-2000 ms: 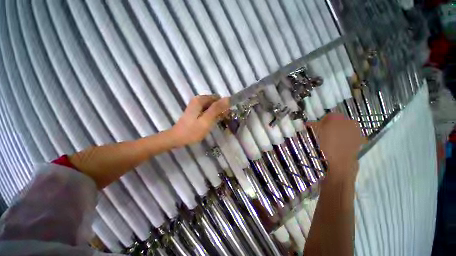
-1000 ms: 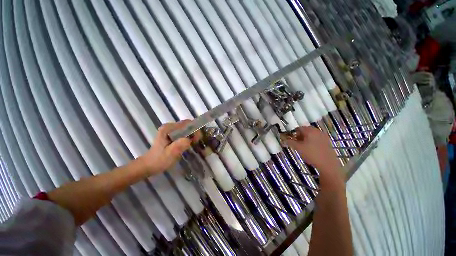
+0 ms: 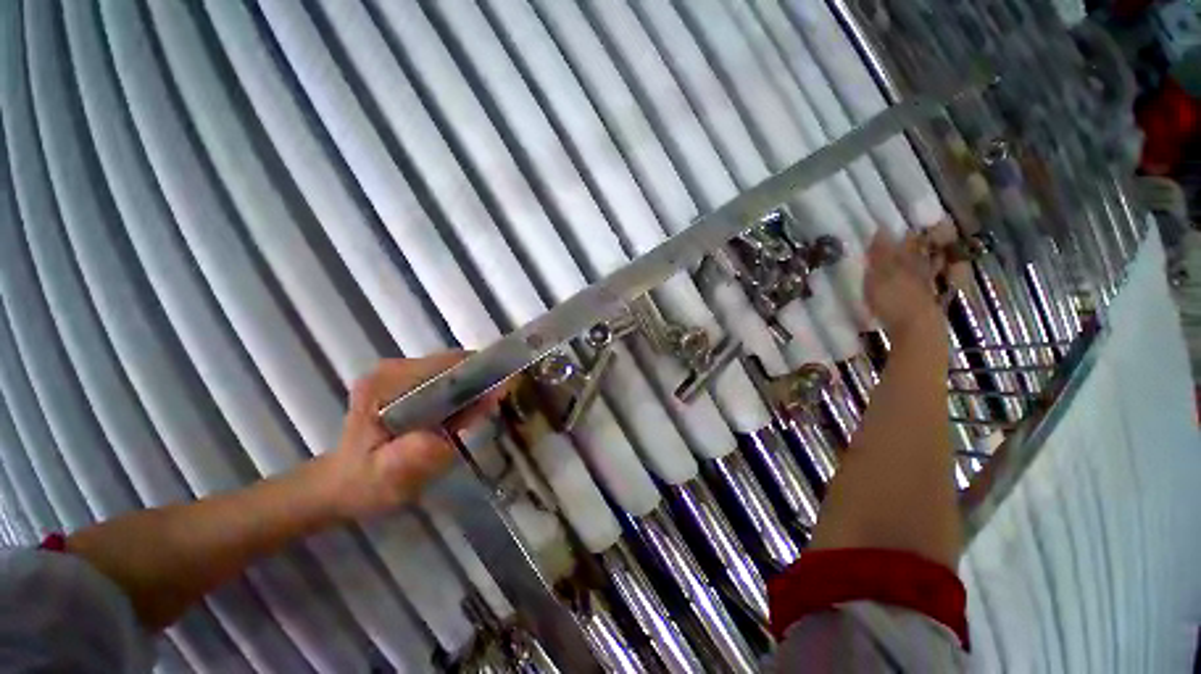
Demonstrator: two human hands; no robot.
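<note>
A long wire tray with a flat grey metal rim (image 3: 619, 292) lies slantwise over long tubes in white sleeves. My left hand (image 3: 406, 428) grips the near left corner of the rim. Several small chrome fittings (image 3: 777, 263) lie in the tray in a loose cluster, with T-shaped ones (image 3: 711, 366) nearer my left hand. My right hand (image 3: 909, 277) reaches over the tray's far part, its fingers at small shiny fittings (image 3: 975, 245). It is blurred, and I cannot tell if it holds one.
White-sleeved tubes (image 3: 329, 171) fill the left and top. Bare polished tubes (image 3: 698, 560) show below and through the tray. More white sleeves (image 3: 1067, 474) lie at the right. Blurred metal parts and a red object (image 3: 1170, 125) are at the upper right.
The tray and my left hand on its rim have shifted down and left in view. My right hand has moved up and right, from the middle fittings to the tray's far part.
</note>
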